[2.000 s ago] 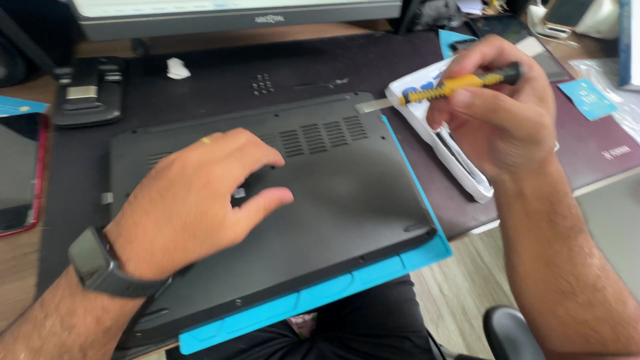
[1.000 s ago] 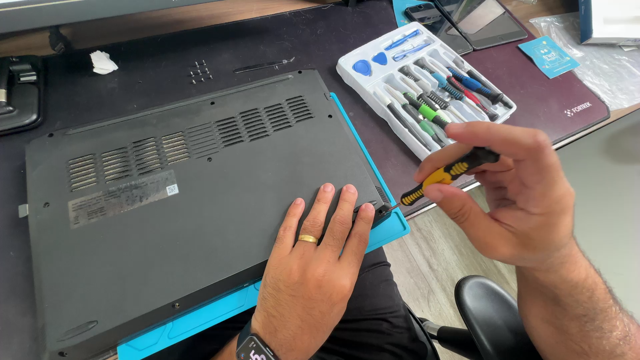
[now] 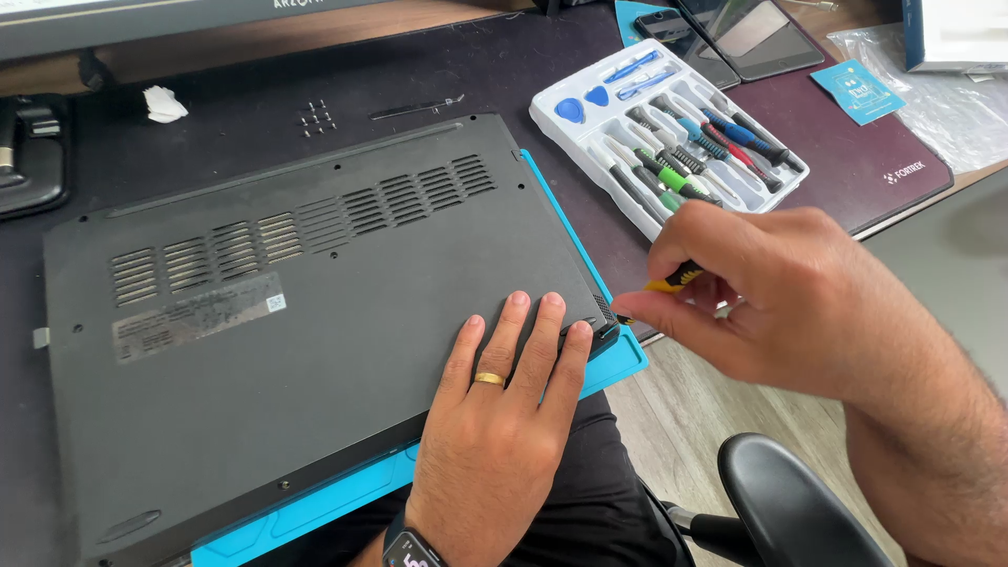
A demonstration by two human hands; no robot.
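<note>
A dark laptop (image 3: 378, 315) lies upside down on a blue mat (image 3: 315, 504), its vented bottom cover facing up. My left hand (image 3: 504, 409) rests flat, fingers spread, on the cover near its front right corner. Pinched between the fingers of my right hand (image 3: 756, 299) is a yellow and black screwdriver (image 3: 669, 282). Its lower part is at the laptop's right edge, close to that corner; my fingers hide much of it, and I cannot tell whether the tip touches the case.
Several small screws (image 3: 316, 118) and black tweezers (image 3: 417, 108) lie behind the laptop, with crumpled white paper (image 3: 164, 104) further left. A white tool tray (image 3: 583, 142) stands at the back right, near a phone (image 3: 669, 31) and a tablet (image 3: 776, 47). A chair's armrest (image 3: 795, 504) is at lower right.
My left hand has moved right across the cover to the front right corner. My right hand has brought the screwdriver down from above the tray to the laptop's edge. The view has shifted.
</note>
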